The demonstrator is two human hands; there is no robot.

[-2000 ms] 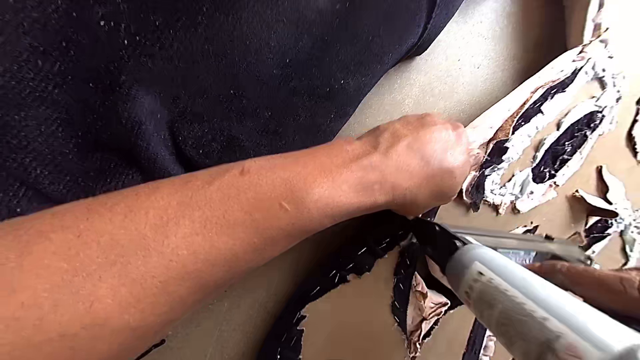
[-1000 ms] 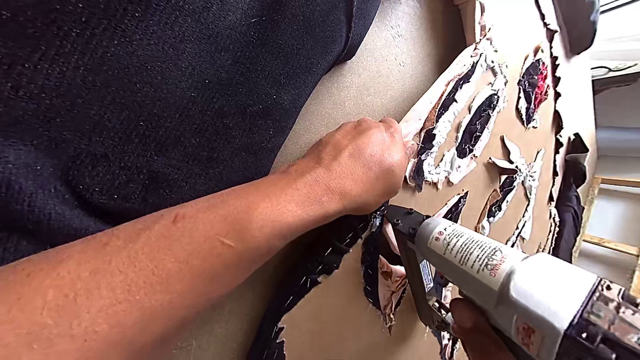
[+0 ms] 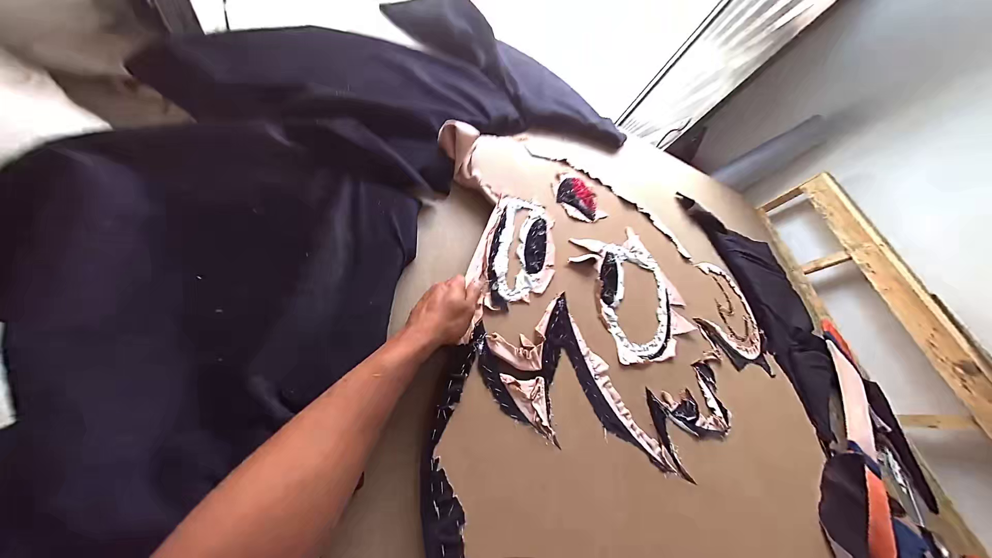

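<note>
My left hand [image 3: 446, 311] grips a strip of pale pink fabric [image 3: 482, 252] at the left edge of a large tan board [image 3: 542, 480]. Fabric pieces in black, white and pink are fastened on the board, with staples along their folded edges. Just below my hand, a black fabric edging [image 3: 444, 434] runs down the board's side. Right of the hand are two white-edged oval cutouts, and a dark and red fabric patch [image 3: 578, 198] lies higher up. My right hand and the pneumatic stapler seen earlier are out of view.
Large dark navy fabric [image 3: 194, 294] covers the left side and reaches behind the board's top. A wooden frame [image 3: 907, 294] leans along the wall at the right. Black, pink and orange fabric scraps [image 3: 880, 496] hang at the board's right edge.
The view has swung back and now takes in much more of the board. The stapler and my right hand have left view; my left hand remains at the board's edge.
</note>
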